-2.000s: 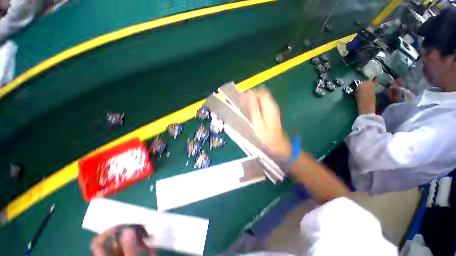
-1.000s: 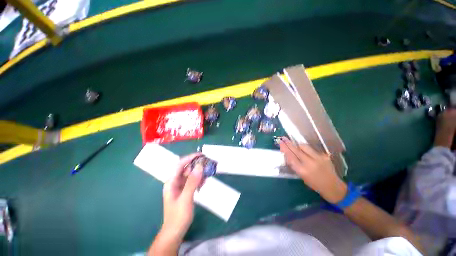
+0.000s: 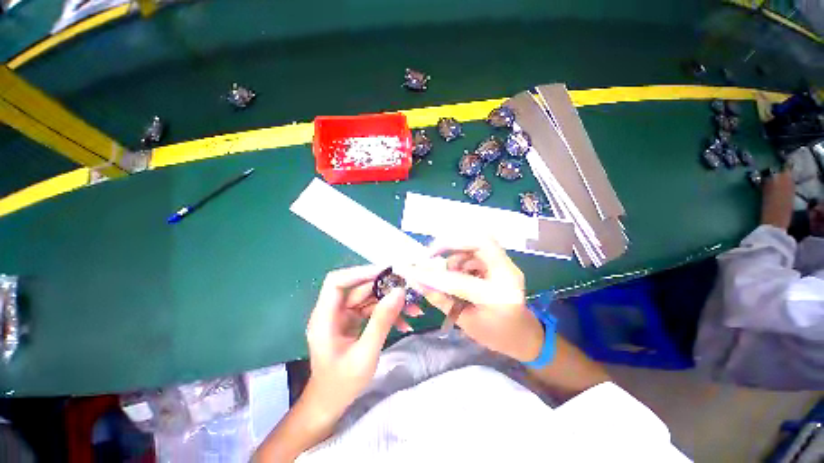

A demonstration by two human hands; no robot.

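My left hand (image 3: 348,321) holds a dark round electronic unit (image 3: 390,285) between thumb and fingers, low in front of me. My right hand (image 3: 479,289) is beside it, its fingertips near the unit. A thin grey-brown piece (image 3: 452,319) sticks out below its curled fingers; its exact kind is unclear. A white strip (image 3: 352,219) runs slantwise to the hands, its near end hidden by them. A second white strip (image 3: 465,217) with a grey-brown end lies behind. Several round units (image 3: 488,148) stand between the red parts tray (image 3: 364,172) and the fanned strips (image 3: 569,163).
A blue-ended pen (image 3: 212,196) lies left. More units (image 3: 239,96) lie on the dark green belt beyond the yellow edge (image 3: 230,143). A yellow post (image 3: 59,118) crosses at left. A shiny bundle (image 3: 9,316) is at far left. A neighbour's sleeve (image 3: 768,280) is at right.
My right hand has moved left from the strips to meet my left hand at the held unit. The view has shifted. One unit now stands apart near the second strip's grey-brown end.
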